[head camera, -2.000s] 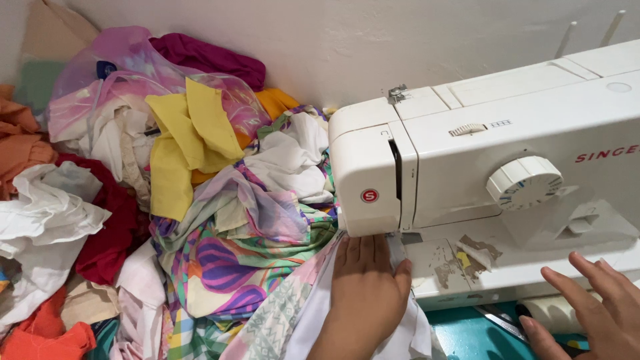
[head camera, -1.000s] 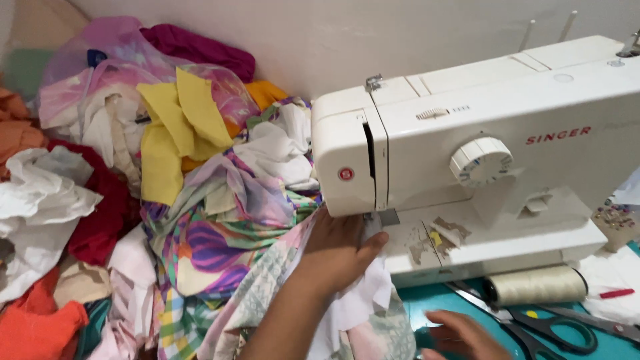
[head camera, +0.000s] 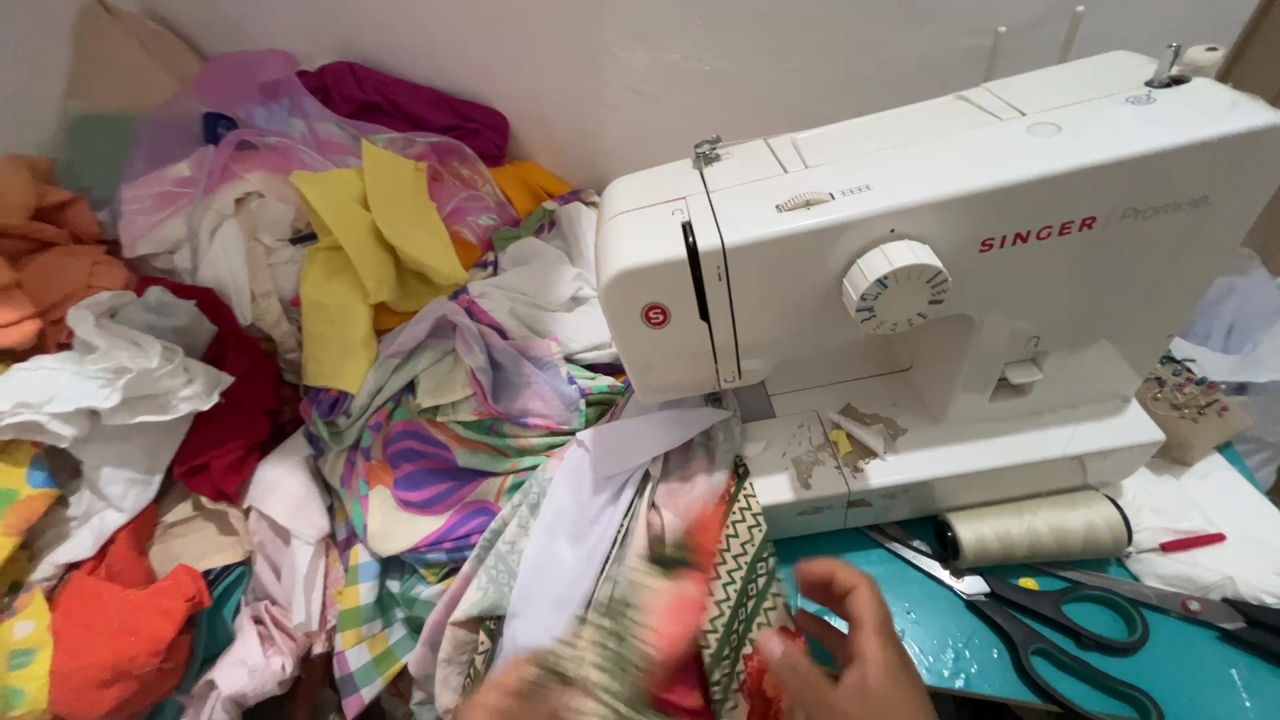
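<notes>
A white Singer sewing machine (head camera: 900, 260) stands on a teal table. Patterned fabric (head camera: 740, 570) in green, cream and red hangs from beside its needle area, blurred where it moves. My left hand (head camera: 525, 690), low in view and partly cut off, is at the lower left edge of this fabric; whether it grips is unclear. My right hand (head camera: 845, 640) is at the fabric's right edge, fingers curled and apart, and its hold on the cloth cannot be made out. White fabric (head camera: 580, 530) lies just left of the patterned cloth. The needle itself is hidden.
A large heap of mixed cloth (head camera: 430, 470) fills the left side. On the teal table (head camera: 950, 640) at the right lie black-handled scissors (head camera: 1050, 610), a second pair (head camera: 1170, 600) and a cream thread cone (head camera: 1040, 530). A pincushion (head camera: 1190, 400) stands behind them.
My left hand has left the cloth beside the needle area and moved down toward me. Green, cream and red patterned fabric now shows in front of the machine. The view has shifted right.
</notes>
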